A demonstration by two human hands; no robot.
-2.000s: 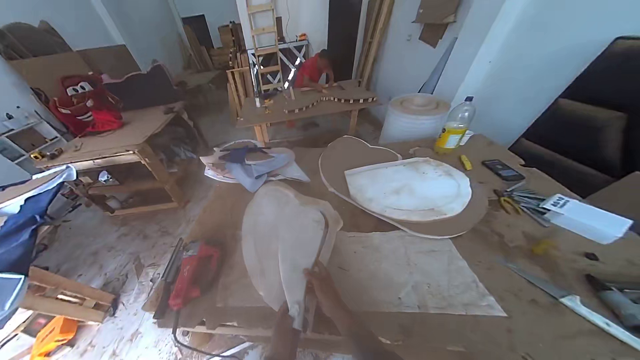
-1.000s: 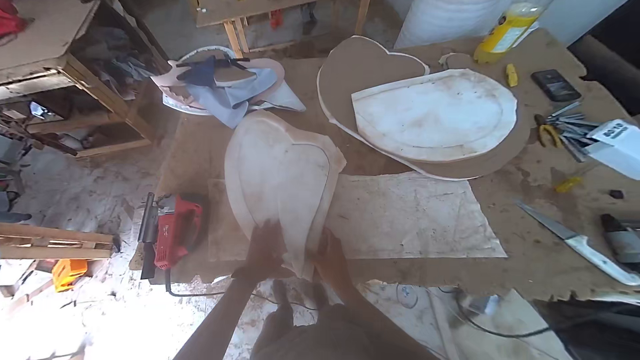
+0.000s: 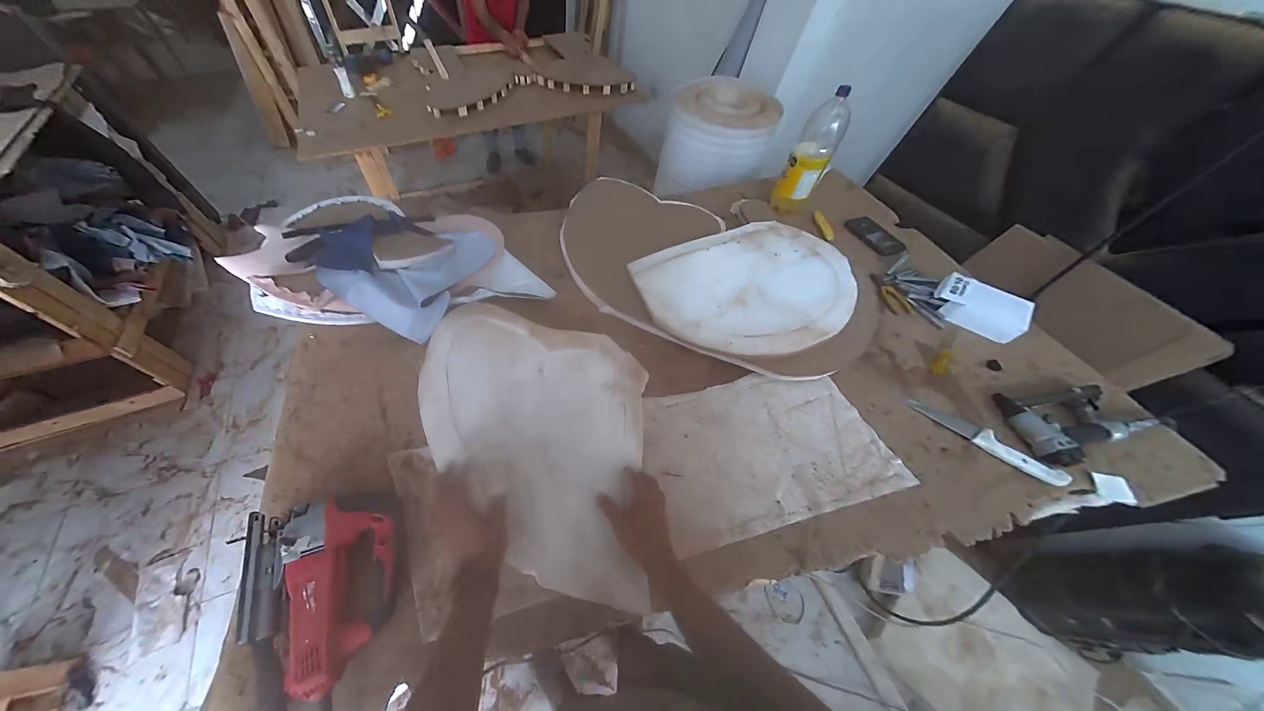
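A pale heart-shaped sheet with a drawn outline (image 3: 538, 395) lies on the cardboard-covered table, its lower end toward me. My left hand (image 3: 469, 513) rests at its lower left side, blurred, and my right hand (image 3: 637, 509) at its lower right side. Whether the fingers grip the edge is hard to tell. Under and to the right spreads a stained pale sheet (image 3: 770, 459). Farther back, a white foam piece (image 3: 750, 286) sits on a heart-shaped board with a white edge (image 3: 612, 232). A red jigsaw-like power tool (image 3: 336, 592) lies left of my left hand.
Fabric scraps (image 3: 395, 276) lie at the back left. On the right are a knife (image 3: 992, 444), a pneumatic staple gun (image 3: 1047, 425), pliers (image 3: 897, 299), a phone (image 3: 875, 236) and a bottle (image 3: 812, 153). A person (image 3: 494, 25) stands behind another table (image 3: 336, 123); a foam roll (image 3: 719, 133) stands nearby.
The heart-shaped sheet now spreads wider at its lower end, and my hands are farther apart along its sides. The view has shifted.
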